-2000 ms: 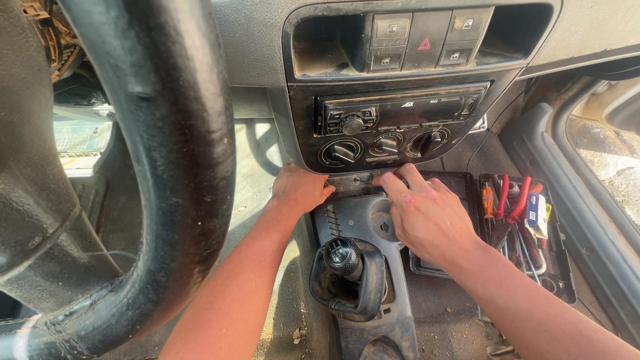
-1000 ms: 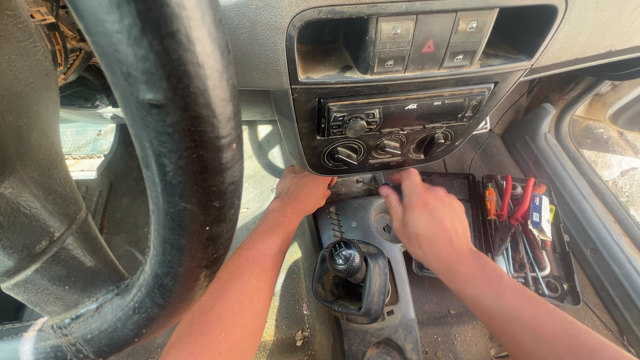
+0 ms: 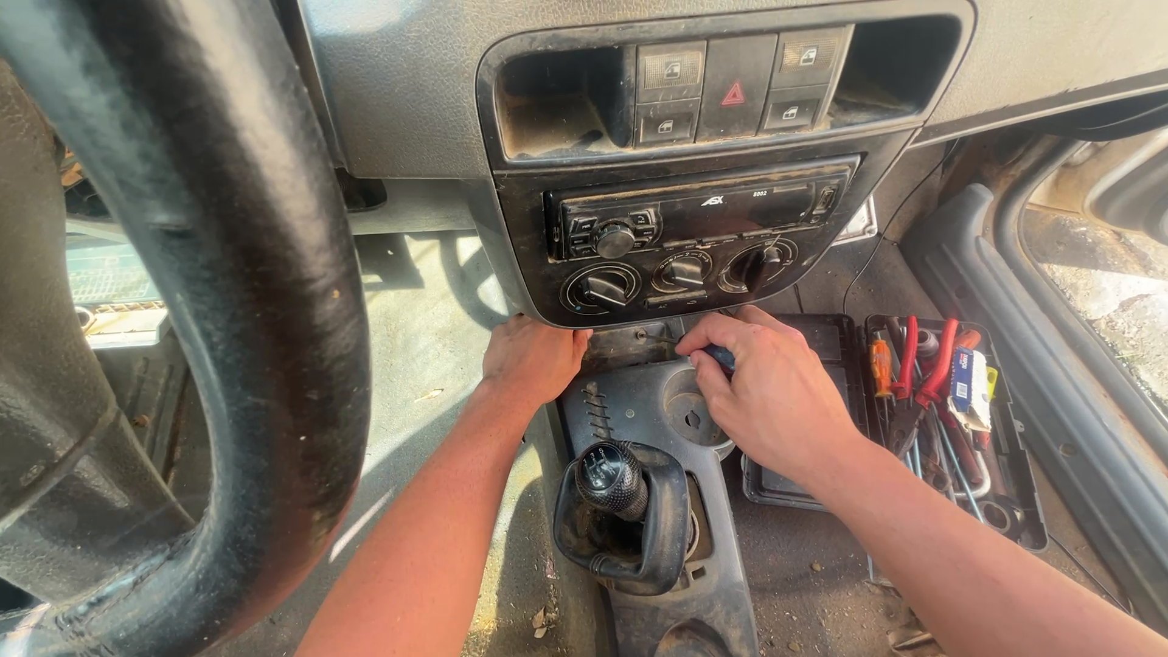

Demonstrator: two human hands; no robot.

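My right hand [image 3: 776, 388] is closed on a dark-handled hand tool [image 3: 719, 356], probably a screwdriver. Its thin shaft points left toward a small screw or hole [image 3: 641, 336] under the dashboard's centre panel. My left hand [image 3: 537, 358] rests at the lower left edge of that panel, with its fingertips partly hidden; whether they grip anything cannot be told. Between and below the hands are the front of the centre console [image 3: 630, 388] and a coil spring [image 3: 598, 409] lying on it. The gear lever knob [image 3: 613, 479] stands nearer, its boot pulled loose around it.
The steering wheel rim [image 3: 301, 274] fills the left side. Above my hands are the car radio [image 3: 703, 210] and the climate knobs [image 3: 684, 271]. On the passenger floor lies an opened toolbox [image 3: 1027, 484] with red-handled pliers [image 3: 935, 365] and an orange screwdriver [image 3: 881, 367]. The door sill [image 3: 1049, 338] runs beyond.
My right hand has shifted and turned at the gap under the panel, and the dark tool handle now shows in it. My left hand has stayed by the panel's lower left edge.
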